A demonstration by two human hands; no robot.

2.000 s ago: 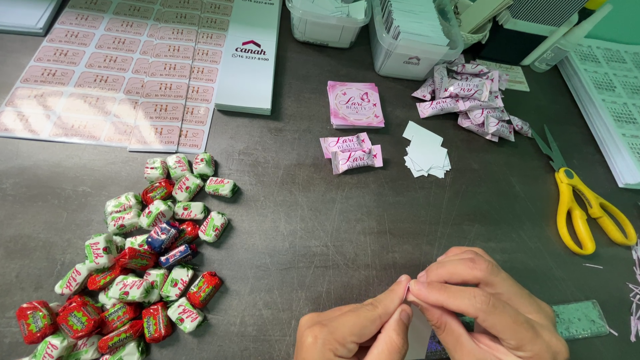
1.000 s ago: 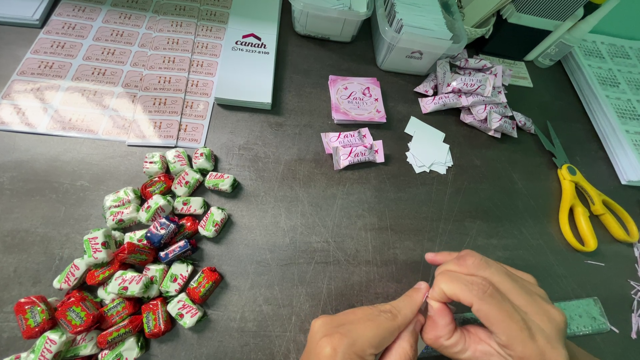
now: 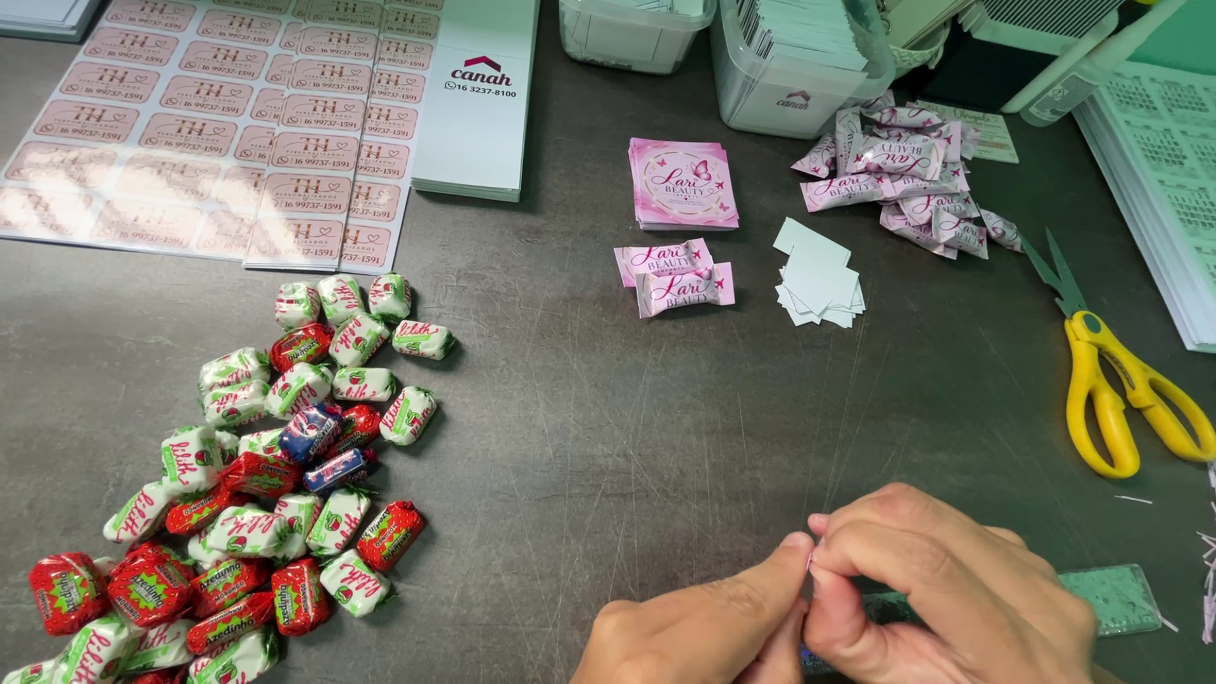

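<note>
My left hand and my right hand meet at the lower right, fingertips pinched together on something small and pinkish that they mostly hide. Under my right hand lies a greenish transparent strip. Farther up the table are two pink-wrapped candies, a stack of pink printed cards and a loose pile of small white cards. Scissors with yellow handles lie at the right, blades parted. A heap of green-white, red and blue wrapped candies spreads over the left.
Several pink-wrapped candies are piled near a plastic tub of papers, with another tub beside it. Printed sticker sheets and a white stack occupy the upper left. Stacked printed sheets line the right edge.
Both hands stay close together at the lower right, with their fingers slightly rearranged. The things on the table have not plainly moved.
</note>
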